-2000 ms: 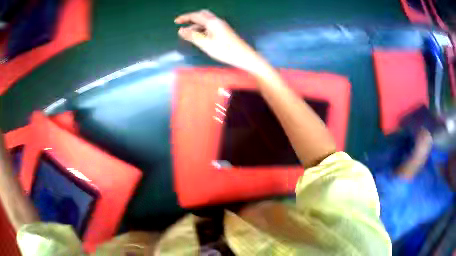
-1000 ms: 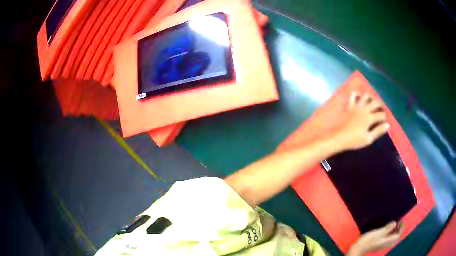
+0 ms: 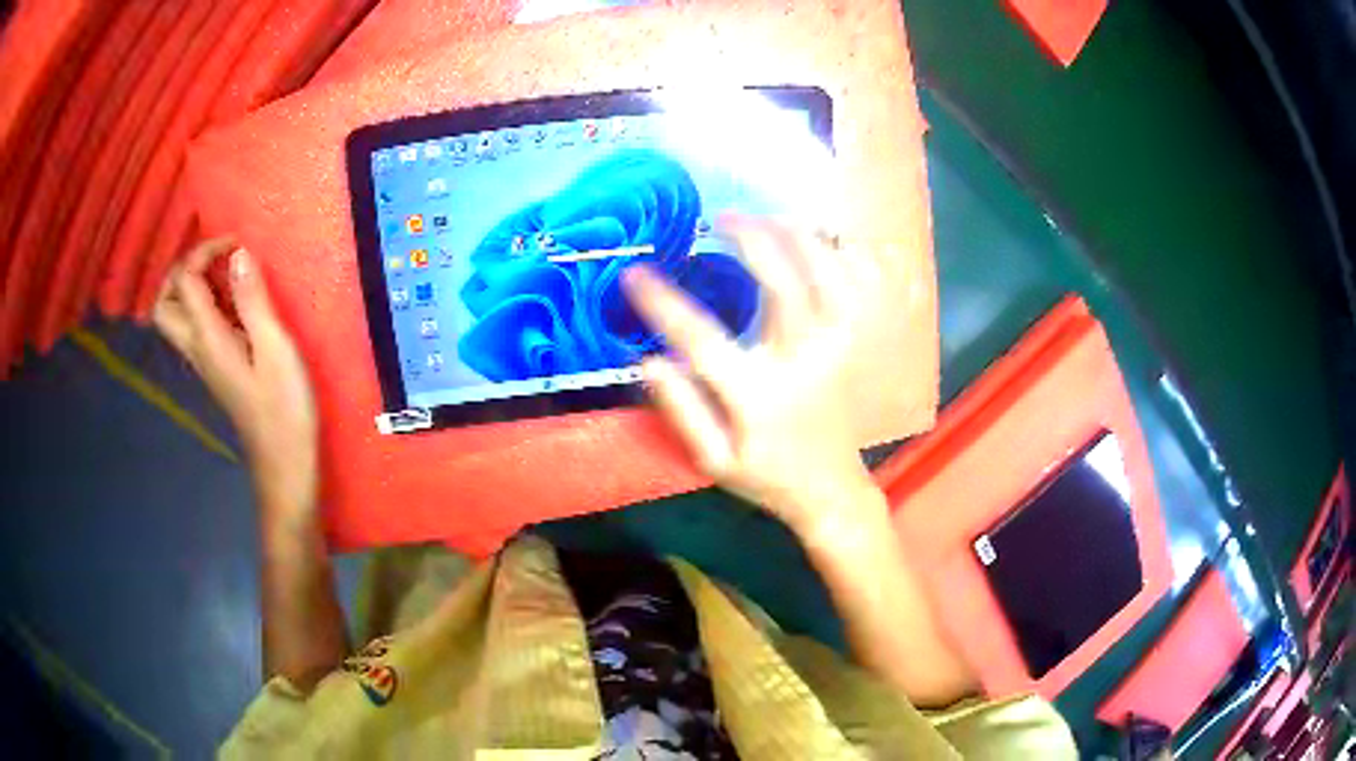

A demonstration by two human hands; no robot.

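Note:
A tablet lies flat on an orange-red foam pad. Its screen is lit with a blue swirl desktop, icons and a small white bar near the middle; glare covers its upper right. A small white label is at its lower left corner. My right hand, blurred, is over the screen's right part with fingers spread; whether it touches the glass I cannot tell. My left hand rests at the pad's left edge, fingers bent, holding nothing that I can see.
Stacked foam pads lean at the upper left. A second tablet with a dark screen lies on a foam pad at the lower right. More pads lie along the green surface. Grey floor with yellow lines is at the left.
The view has turned to the lit tablet, which now shows a brighter desktop with icons. Both hands have left the dark tablet and are at the lit one and its pad.

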